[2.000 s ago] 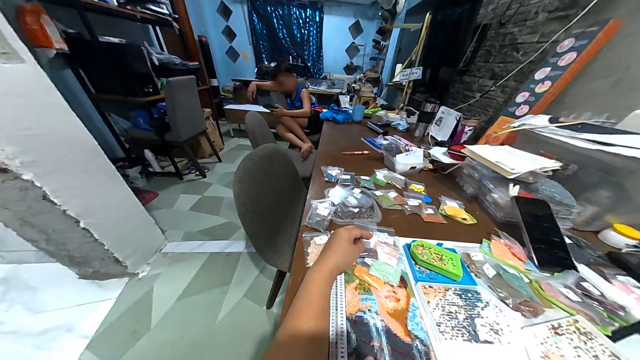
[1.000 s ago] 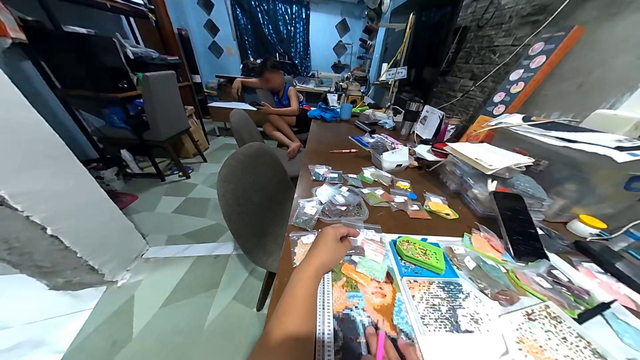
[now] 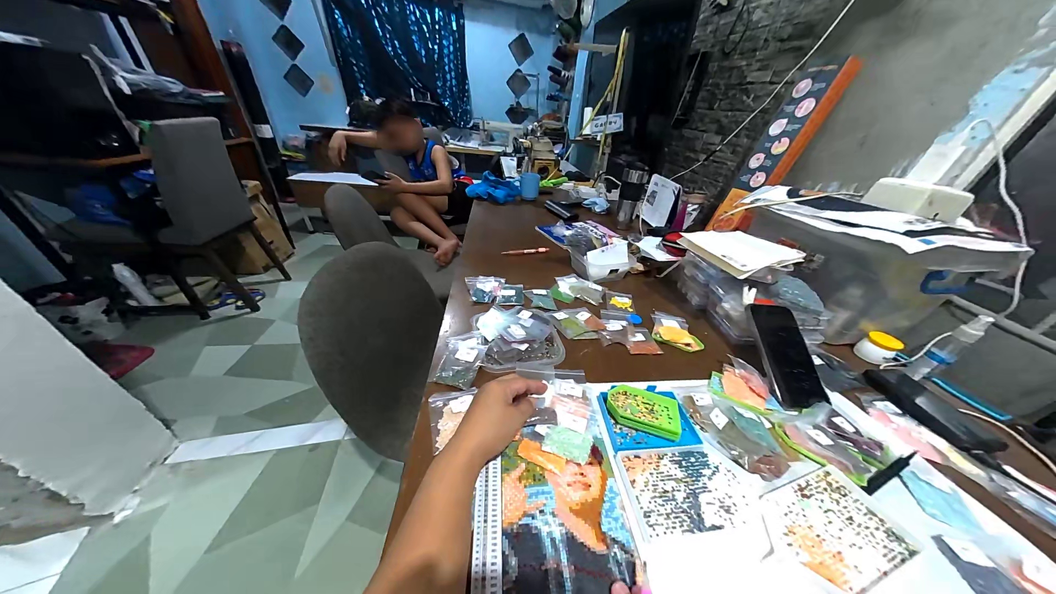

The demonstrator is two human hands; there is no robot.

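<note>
My left hand (image 3: 503,412) reaches over the top of a diamond painting canvas (image 3: 569,511), its thumb and fingers closed on the edge of a small clear zip bag (image 3: 569,404). A bag of green drills (image 3: 568,444) lies just below it on the picture. Only fingertips of my right hand (image 3: 620,587) show at the bottom edge, beside a bit of something pink; what they hold is hidden. Right of the canvas are a green tray of drills (image 3: 643,412) on a blue tray (image 3: 610,433) and white trays of mixed drills (image 3: 685,495).
Several drill bags (image 3: 577,323) and a clear container (image 3: 520,351) lie on the brown table (image 3: 528,268). A phone (image 3: 785,355) leans at the right near stacked plastic boxes (image 3: 718,289). Grey chairs (image 3: 363,346) line the left side; a person (image 3: 421,173) sits beyond.
My left hand stays at the small bags above the picture. The right hand, with a pink pen showing one second ago, has moved down mostly out of view.
</note>
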